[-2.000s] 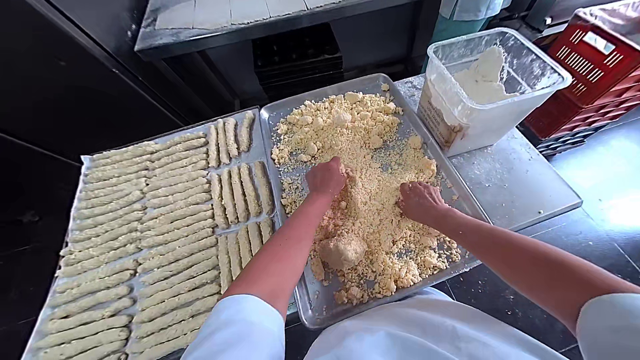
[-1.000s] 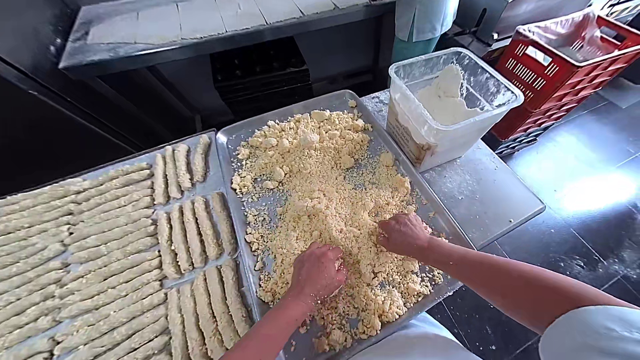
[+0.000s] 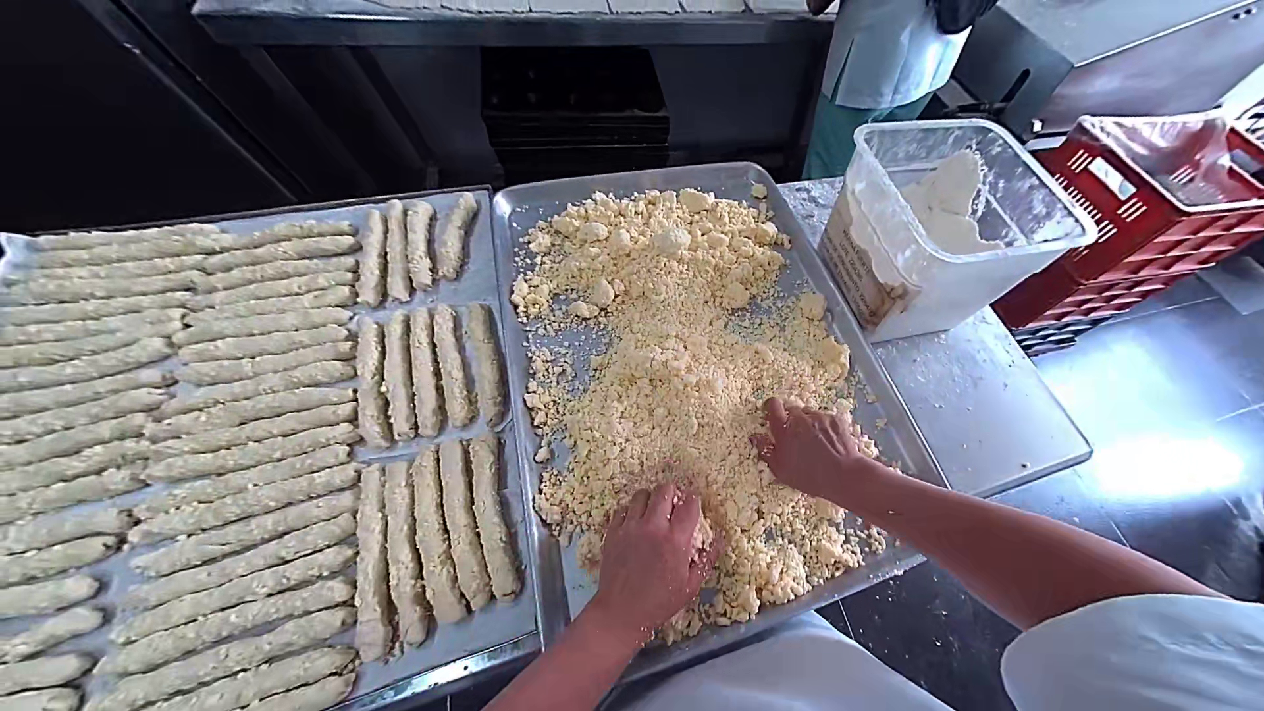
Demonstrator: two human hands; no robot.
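Observation:
A metal baking tray [image 3: 520,227] holds a loose spread of pale yellow crumbly mixture [image 3: 671,375], with larger lumps toward its far end. My left hand [image 3: 654,553] rests in the crumbs near the tray's near edge, fingers curled, fingertips partly buried; whether it grips any is hidden. To its right, my right hand [image 3: 812,449] presses its fingers into the crumbs near the tray's right side, its fingertips partly covered. Left of this tray, touching or nearly so, lies a lined tray [image 3: 395,681] with rows of crumb-coated dough sticks [image 3: 267,434].
A clear plastic tub [image 3: 948,257] with white powder stands on the metal table [image 3: 978,405] at right. Beyond it are stacked red crates [image 3: 1136,217]. Across the far side runs a steel counter [image 3: 533,30]; a person [image 3: 879,69] stands at its right end.
My left hand has moved off the rounded lump of crumbs seen two seconds ago, and that lump no longer shows. The view has shifted. More of the other person shows at the counter.

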